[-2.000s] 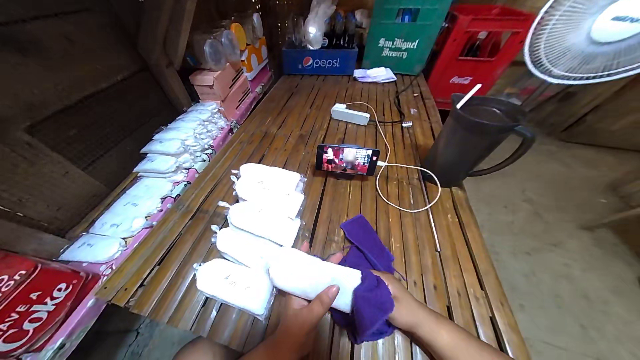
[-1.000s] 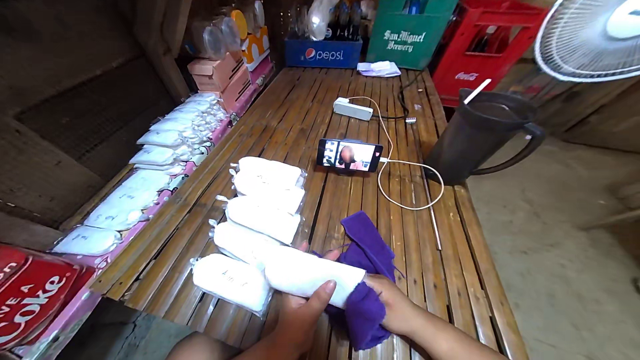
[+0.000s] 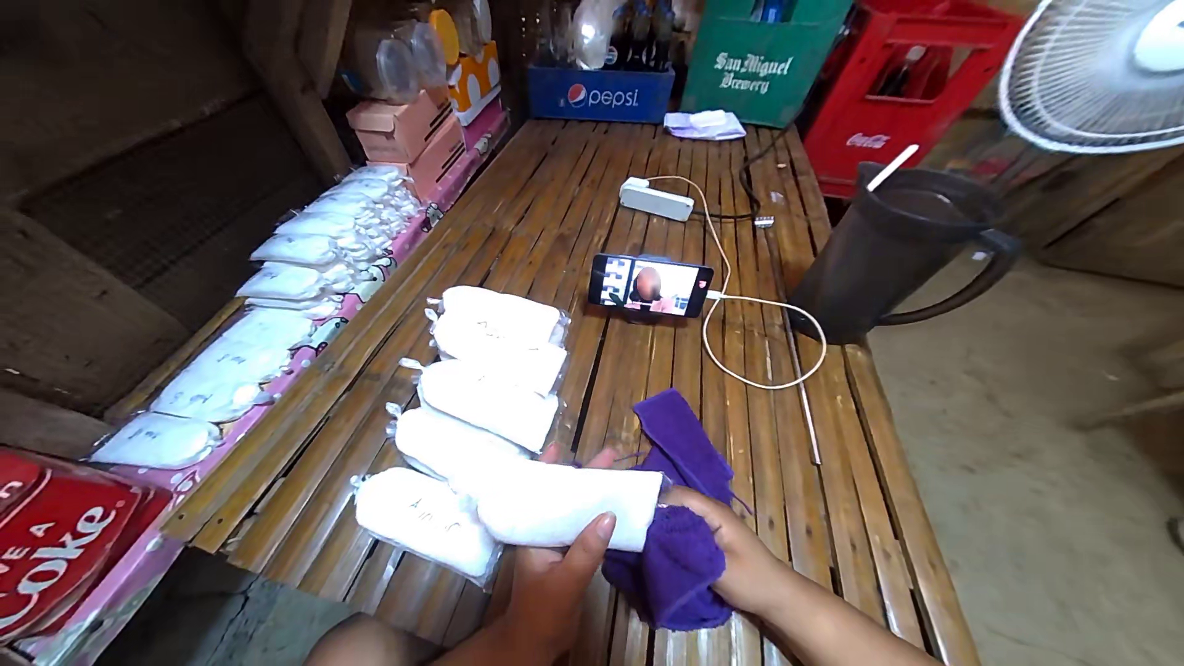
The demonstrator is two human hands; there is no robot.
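My left hand (image 3: pixel 560 569) grips a clear plastic bag filled with something white (image 3: pixel 573 504), thumb on top and fingers beneath. At the bag's right end, my right hand (image 3: pixel 726 546) holds a purple cloth (image 3: pixel 684 564) against it. A flap of the cloth lies on the bamboo slats beyond. Several similar tied white bags lie in a column to the left, the nearest one (image 3: pixel 425 523) bearing writing. The held bag overlaps part of this column. What touches the held bag's underside is hidden.
A phone (image 3: pixel 650 287) stands on the bamboo table (image 3: pixel 518 222), its white cable (image 3: pixel 758 384) looping right. A dark pitcher (image 3: pixel 888 250) stands at the right edge, near a fan (image 3: pixel 1101 74). Behind are a blue crate (image 3: pixel 601 94) and a green crate (image 3: pixel 758 65). More white bags (image 3: pixel 296 250) line the left shelf.
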